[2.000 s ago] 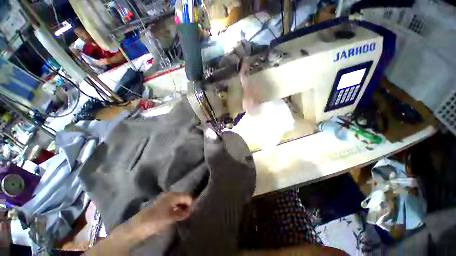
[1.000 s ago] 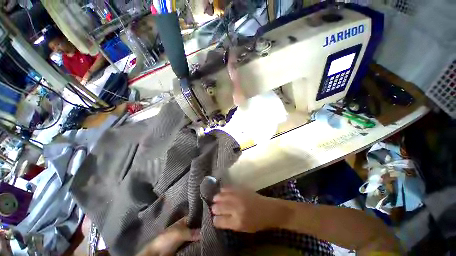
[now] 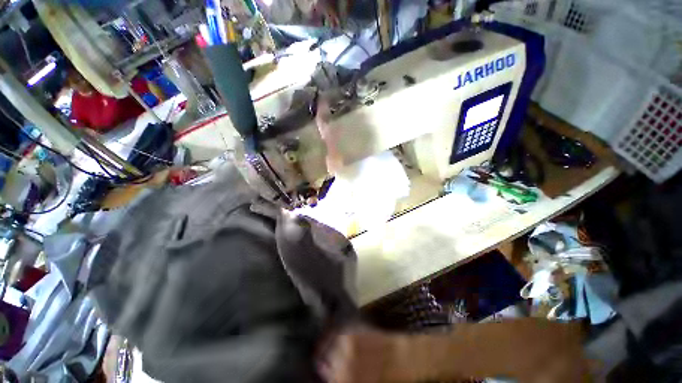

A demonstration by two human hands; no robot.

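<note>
The dark grey garment piece [image 3: 202, 277] lies bunched over the left of the machine table, and its narrower end runs up to the needle area of the cream sewing machine [image 3: 389, 112]. My right hand [image 3: 336, 351] is blurred at the lower edge of the cloth, with the forearm reaching in from the bottom right. It touches the garment, but its fingers cannot be made out. My left hand does not show. A bright white cloth scrap [image 3: 370, 191] lies right of the needle.
A green-handled tool [image 3: 516, 192] lies on the table's right side. A dark pen holder [image 3: 230, 90] stands upright at the machine head. Light blue cloth [image 3: 63, 307] is at left, a white basket [image 3: 654, 135] at right. A person in red [image 3: 101, 108] is at the back left.
The garment is gathered into a larger, smoother heap on the left. My right hand came in and is now lower. My left hand, earlier on the cloth, no longer shows. The view has shifted.
</note>
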